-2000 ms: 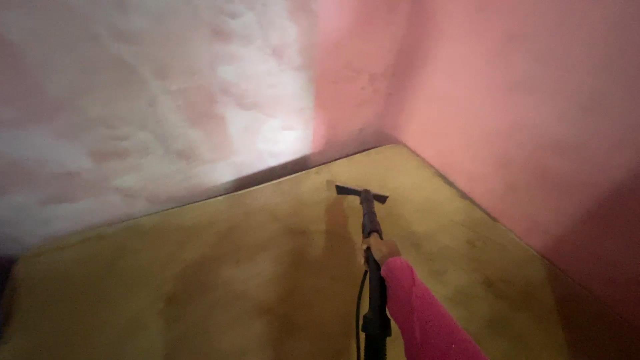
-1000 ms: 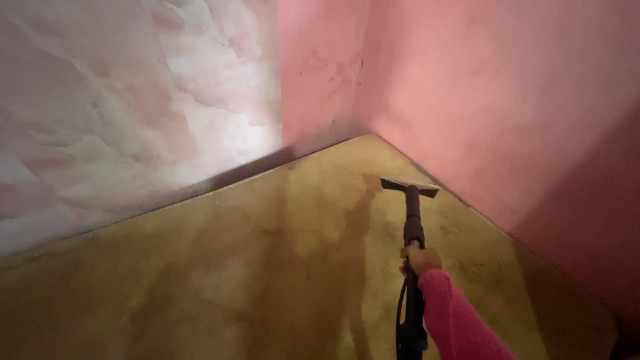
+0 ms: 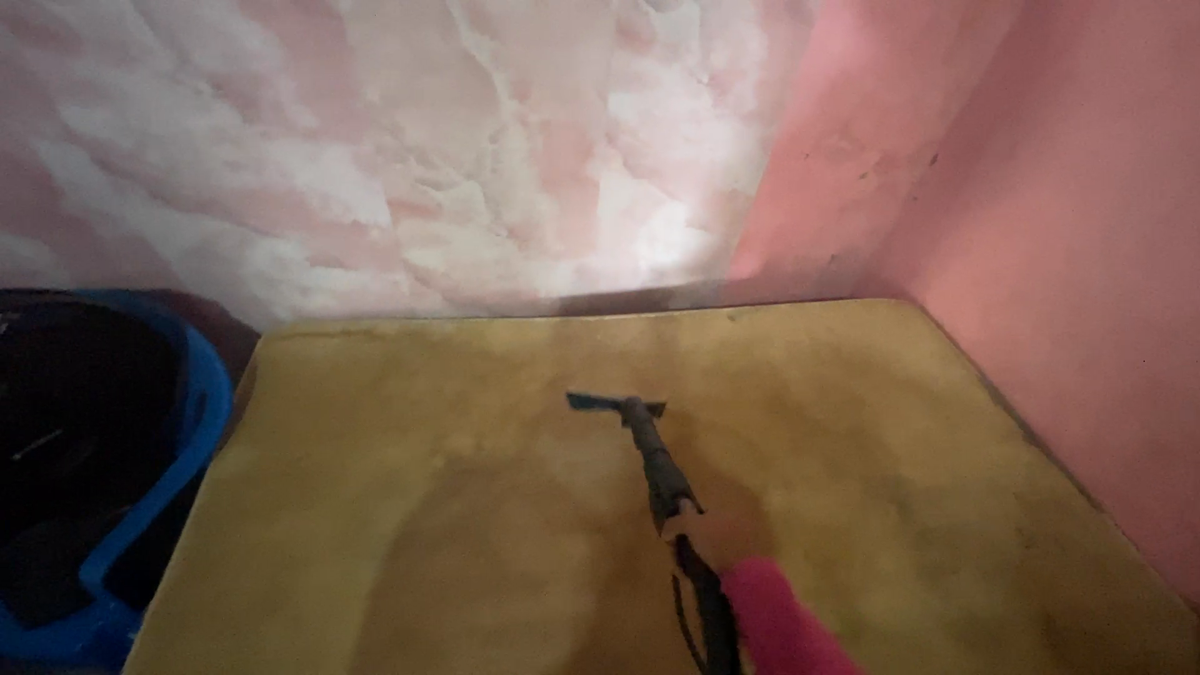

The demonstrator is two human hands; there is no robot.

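Observation:
My right hand, in a bright pink sleeve, grips the dark tube of a vacuum-type cleaning wand. The wand's wide flat nozzle is over the upper middle of a stained yellowish mattress or foam pad; whether it touches the surface is hard to tell. A thin dark cord or hose hangs beside the tube below my hand. My left hand is out of view.
A marbled pink and white wall runs behind the pad. A plain pink wall borders its right side. At the left stands a blue-rimmed tub with dark contents.
The view has swung left, bringing the blue-rimmed tub into sight. The nozzle has moved away from the corner of the pad toward its middle, with my right hand still on the tube.

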